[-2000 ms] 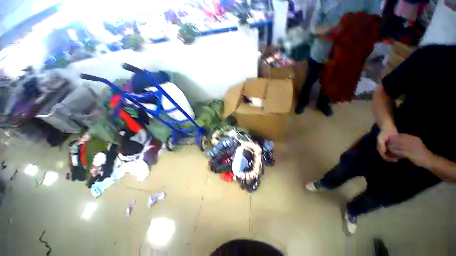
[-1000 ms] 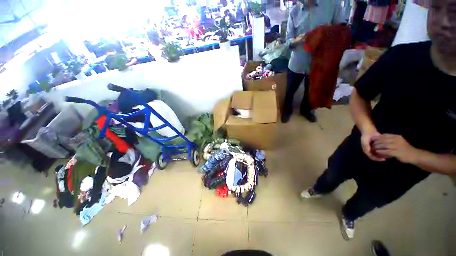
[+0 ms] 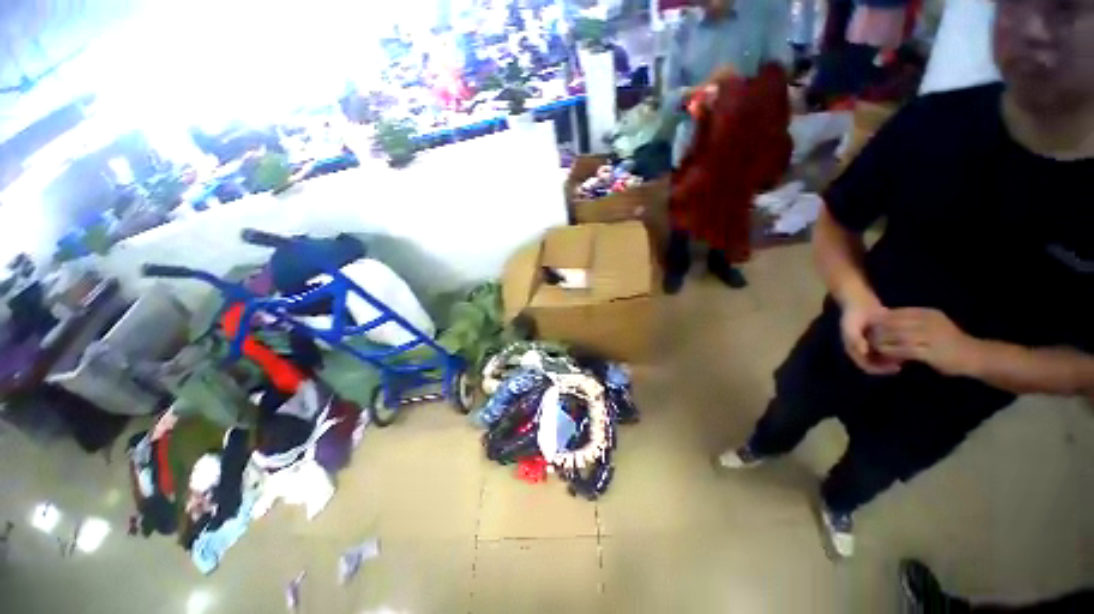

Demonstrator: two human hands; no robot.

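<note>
Neither of my hands is in view. Nearest in front of me, a small multicoloured cloth bundle [image 3: 514,446] with a cream ring [image 3: 593,453] lies on the tiled floor. A closed-looking brown carton [image 3: 606,314] stands just behind it. To the left, a blue hand truck [image 3: 360,314] with small black wheels leans on a large mixed heap of fabric offcuts [image 3: 288,474]. A person at the back holds a rust-red garment [image 3: 729,156] that hangs down in front of them.
A person in black [image 3: 948,252] stands at the right, hands together. A second carton [image 3: 654,204] with cloth stands by the low white wall [image 3: 480,180]. Grey bins [image 3: 126,354] are at the far left. Small scraps [image 3: 358,559] lie on the floor. A dark shoe [image 3: 918,585] shows at lower right.
The view has shifted, so most things sit further left. The rust-red garment is now more bunched and raised. The dark round shape at the bottom edge is out of view.
</note>
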